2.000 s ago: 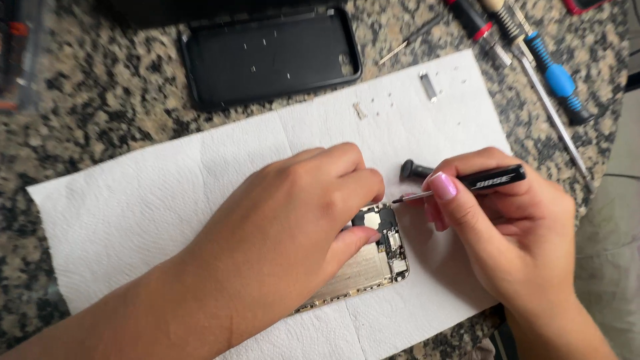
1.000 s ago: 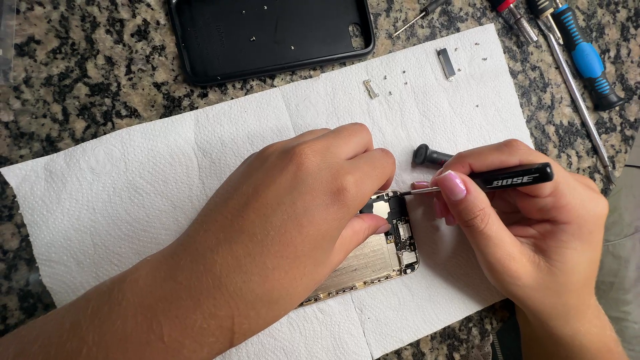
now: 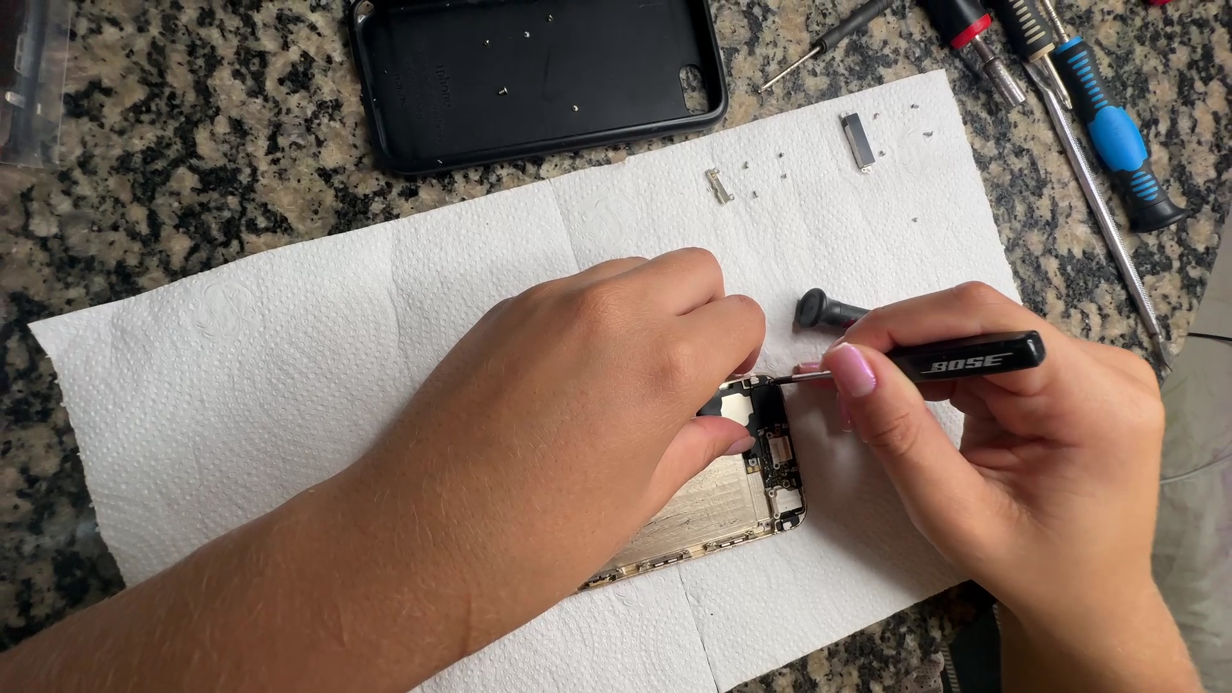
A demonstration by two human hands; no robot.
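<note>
An opened smartphone body [image 3: 707, 510] lies on a white paper towel [image 3: 289, 385], its metal frame and circuit parts exposed. My left hand [image 3: 597, 385] grips it, thumb over the inside and fingers over the upper edge, covering much of it. My right hand [image 3: 982, 433] holds a small Bose screwdriver [image 3: 972, 358] with a black handle, nearly level, its tip at the phone's upper right corner. Just above the right fingers lies a dark grey cylindrical tool [image 3: 826, 310], partly hidden. A small metal bracket [image 3: 718, 187], a dark rectangular part [image 3: 857, 142] and several tiny screws rest on the towel.
A black phone case [image 3: 539, 77] holding several tiny screws lies at the top on the granite counter [image 3: 212, 115]. At the upper right are a thin dark screwdriver [image 3: 828, 40], a red-ringed driver [image 3: 972, 43], a blue and black screwdriver [image 3: 1116, 140] and a metal rod [image 3: 1107, 221]. A clear plastic box [image 3: 34, 87] stands upper left.
</note>
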